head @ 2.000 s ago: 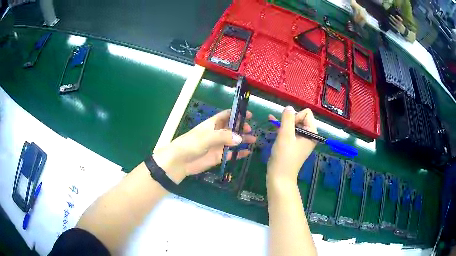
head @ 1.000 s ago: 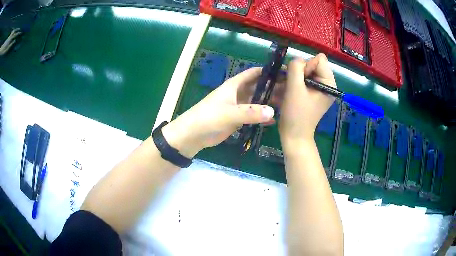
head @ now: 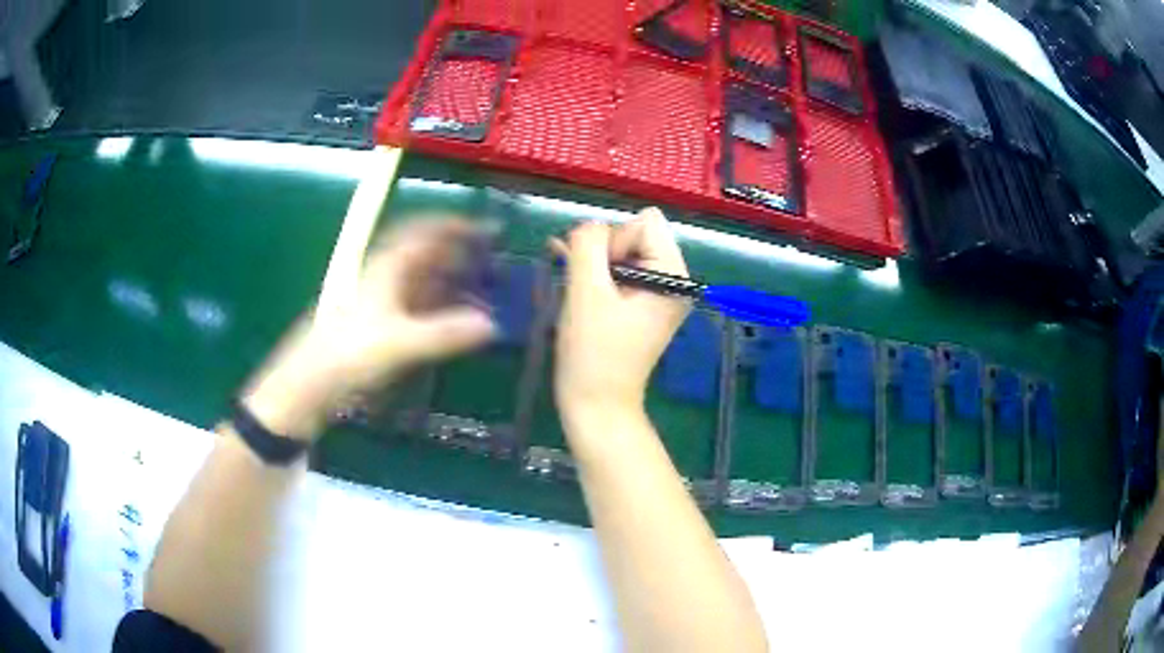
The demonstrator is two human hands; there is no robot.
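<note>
My right hand [head: 622, 319] holds a black marker pen [head: 657, 279] with a bright blue cap end; its tip points left. My left hand [head: 406, 306] is motion-blurred beside the yellow strip, at the left edge of a dark middle frame [head: 514, 306] with a blue patch. The blur hides whether the fingers grip it. That frame lies or hovers low over the green surface, its silvery end towards me. Several similar frames [head: 812, 408] lie side by side to the right, blue patches away from me.
A red tray [head: 664, 128] holding some frames is beyond my hands, with black stacked trays [head: 989, 191] to its right. The yellow strip [head: 361, 217] crosses the green surface. Dark set-aside frames [head: 41, 504] and a blue pen [head: 60, 580] lie on white paper [head: 421, 574].
The upright dark frame no longer shows edge-on between my hands. My left hand has moved away from my right hand, towards the yellow strip. The view has shifted; the pen remains in my right hand.
</note>
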